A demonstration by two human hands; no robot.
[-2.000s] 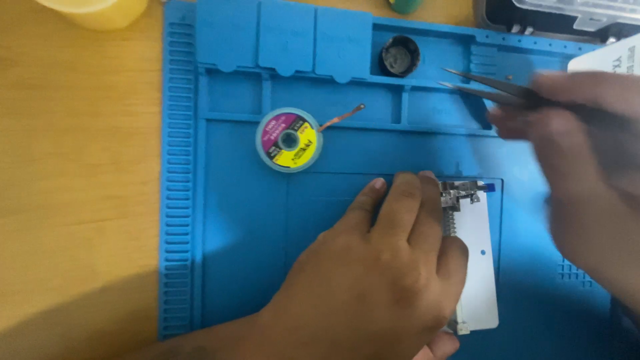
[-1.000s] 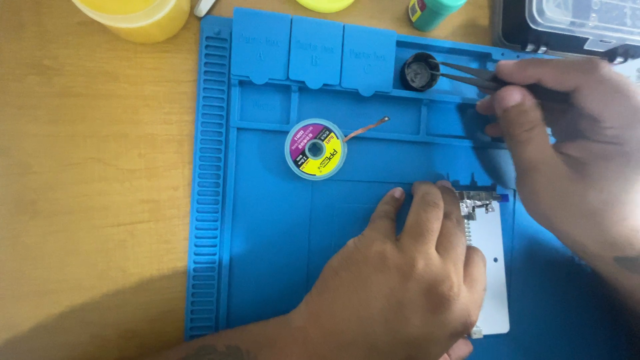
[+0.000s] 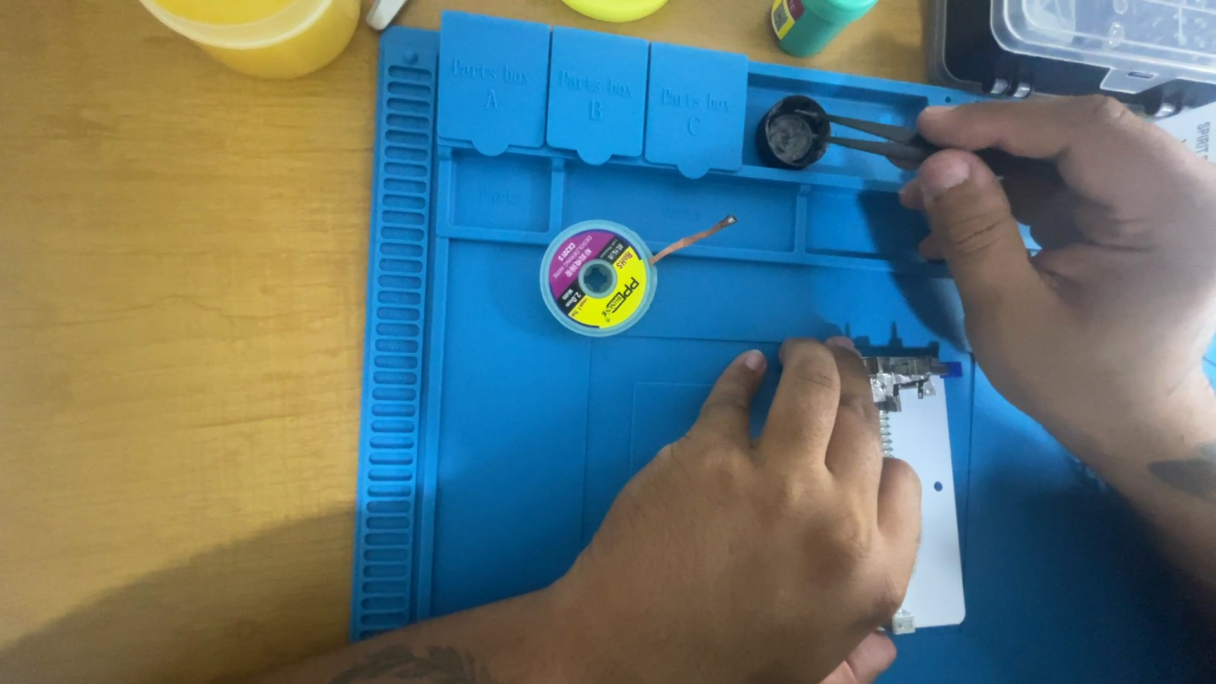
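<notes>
My right hand [image 3: 1073, 218] holds dark tweezers [image 3: 879, 142], whose tips reach the rim and inside of a small black round cup [image 3: 794, 133] with grey matter in it. The cup sits in an upper tray of the blue silicone repair mat [image 3: 513, 380]. My left hand [image 3: 760, 494] grips a metal holder [image 3: 898, 375] with a spring and a white plate [image 3: 936, 532], lying on the mat; its fingers hide much of the holder. A spool of desoldering braid [image 3: 598, 278] lies left of the cup, its copper end pointing up and right.
A yellow tub [image 3: 275, 38] stands on the wooden table at the upper left. A green bottle [image 3: 822, 19] and part of a yellow lid [image 3: 616, 8] are behind the mat. A clear-lidded case [image 3: 1111, 43] occupies the upper right, with raised parts-box covers [image 3: 596, 95] left of the cup.
The tweezers in my right hand have moved from the right of the black cup to its rim and inside. My left hand stays on the holder. The view has shifted somewhat.
</notes>
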